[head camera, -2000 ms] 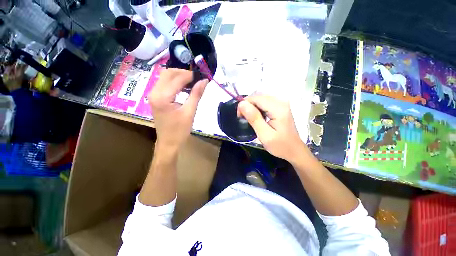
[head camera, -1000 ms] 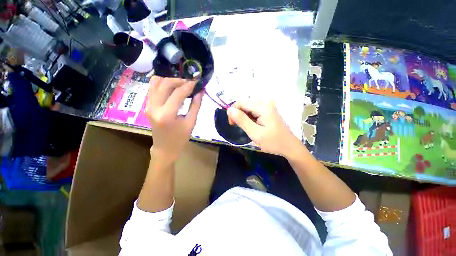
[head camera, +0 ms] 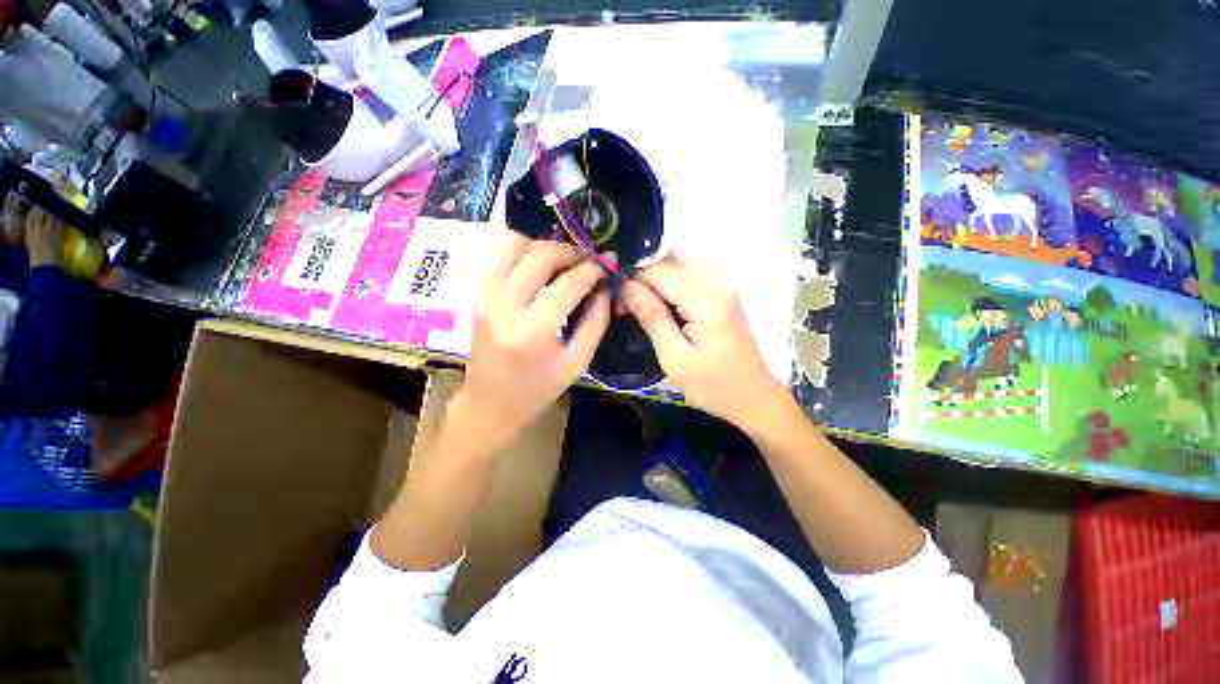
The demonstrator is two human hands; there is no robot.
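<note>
A black round housing (head camera: 640, 201) lies open side up on the white sheet, with a silver-white cylinder (head camera: 566, 174) and a small ring part (head camera: 598, 214) inside. Red and dark lead wires (head camera: 573, 230) run from it to my fingertips. A second black round part (head camera: 624, 354) lies nearer the bench edge, partly hidden by my hands. My left hand (head camera: 542, 321) and my right hand (head camera: 702, 327) meet between the two parts. Both pinch the lead wires; any connector between the fingertips is too small to tell.
White units with black round faces (head camera: 361, 140) stand at the left. Pink printed packaging (head camera: 381, 274) lies beside the white sheet (head camera: 729, 174). A unicorn-and-horse picture sheet (head camera: 1057, 307) is at right. A carton (head camera: 281, 481) is below left, a red crate (head camera: 1151, 588) below right. Another person's hand (head camera: 43, 234) shows far left.
The black housing has moved right and towards the second black part. My left hand has let go of its rim, moved right to the wires and now meets my right hand.
</note>
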